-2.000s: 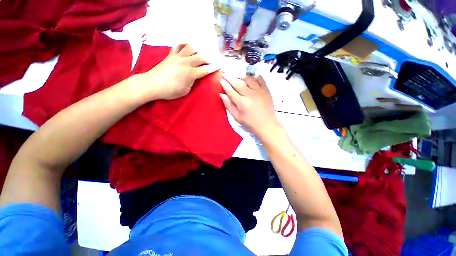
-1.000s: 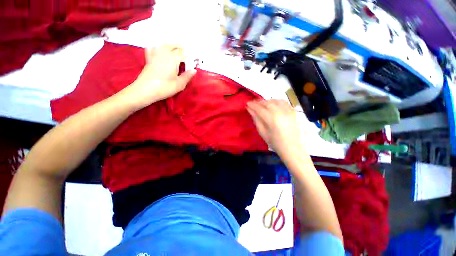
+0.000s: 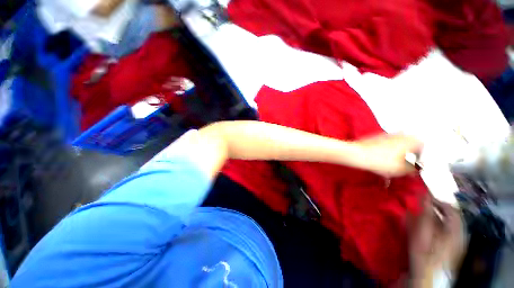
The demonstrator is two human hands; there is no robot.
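The red garment panel (image 3: 360, 208) lies across the white table's front edge and hangs towards the lap. My left hand (image 3: 389, 154) is blurred and lies over the panel's upper right part. A small shiny and dark thing (image 3: 414, 161) shows at its fingertips; I cannot tell what it is. My right hand (image 3: 438, 230) is strongly blurred at the panel's right edge, at the lower right. Whether either hand grips the cloth cannot be told.
A heap of red pieces (image 3: 349, 31) lies on the far part of the white table (image 3: 287, 62). At the left, a blue crate (image 3: 121, 132) and more red cloth (image 3: 138, 76) are beyond the table edge. Dark blurred parts (image 3: 476, 197) are at the right.
The view has swung left, so the crate has come in and the machine head, black rectangle and scissors have gone out. The panel's right part now hangs lower, and both hands are closer together.
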